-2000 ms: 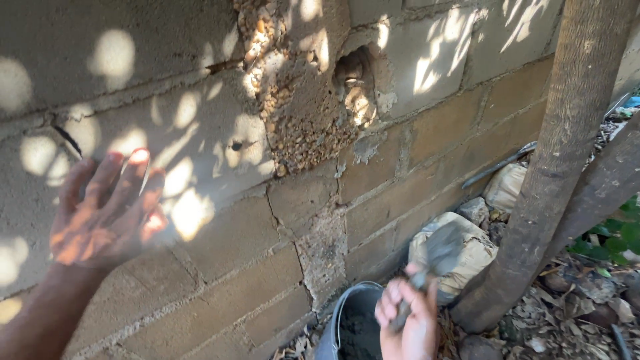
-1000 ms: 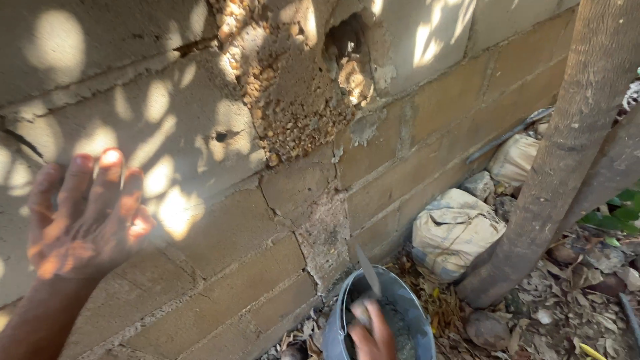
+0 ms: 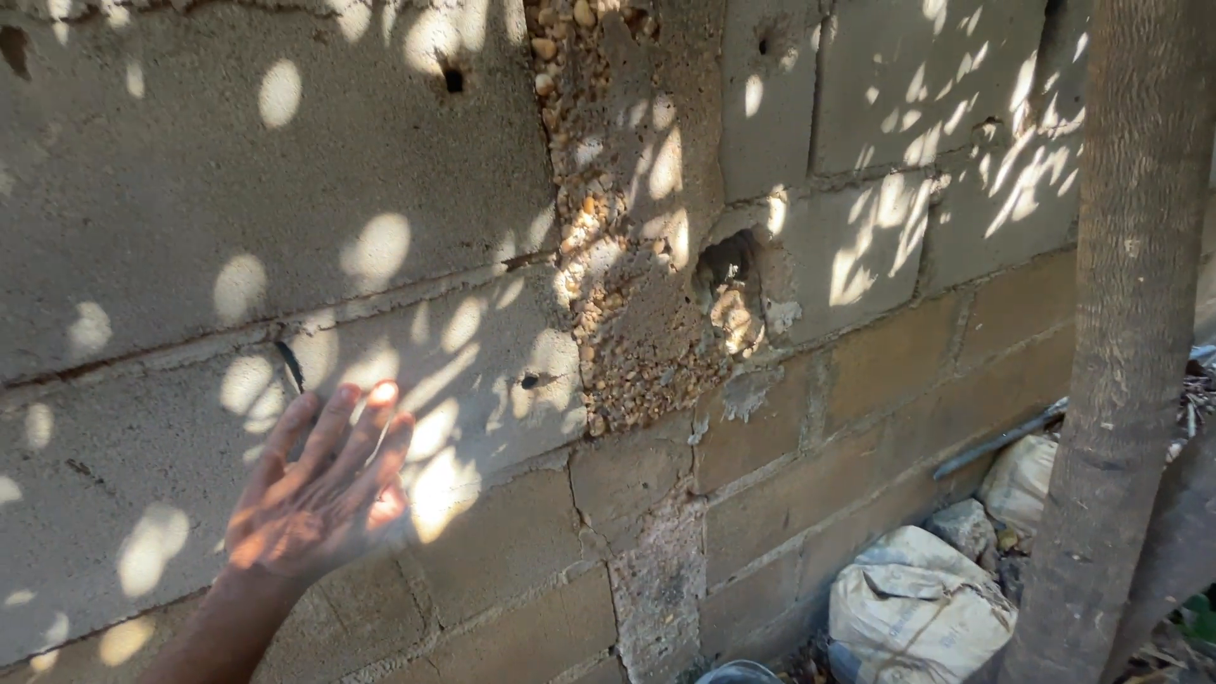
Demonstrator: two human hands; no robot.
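Observation:
My left hand (image 3: 328, 484) rests with spread fingers on or close against the concrete block wall (image 3: 456, 380), holding nothing. Sunlight spots fall on the hand and the blocks. To its right, a vertical strip of rough pebbly concrete (image 3: 636, 313) runs down the wall, with a broken hole (image 3: 731, 285) beside it. Only the rim of a bucket (image 3: 739, 673) shows at the bottom edge; its contents are hidden. My right hand is out of the frame, and the trowel is not visible now.
A tree trunk (image 3: 1121, 342) stands at the right, in front of the wall. White sacks, one of them tied up (image 3: 917, 608), lie at the wall's foot beside a stone (image 3: 961, 530). A thin pipe or rod (image 3: 997, 439) leans there.
The view has tilted up. My right hand, earlier holding a trowel and then down in the bucket, has gone out of sight. My left hand stays at the wall.

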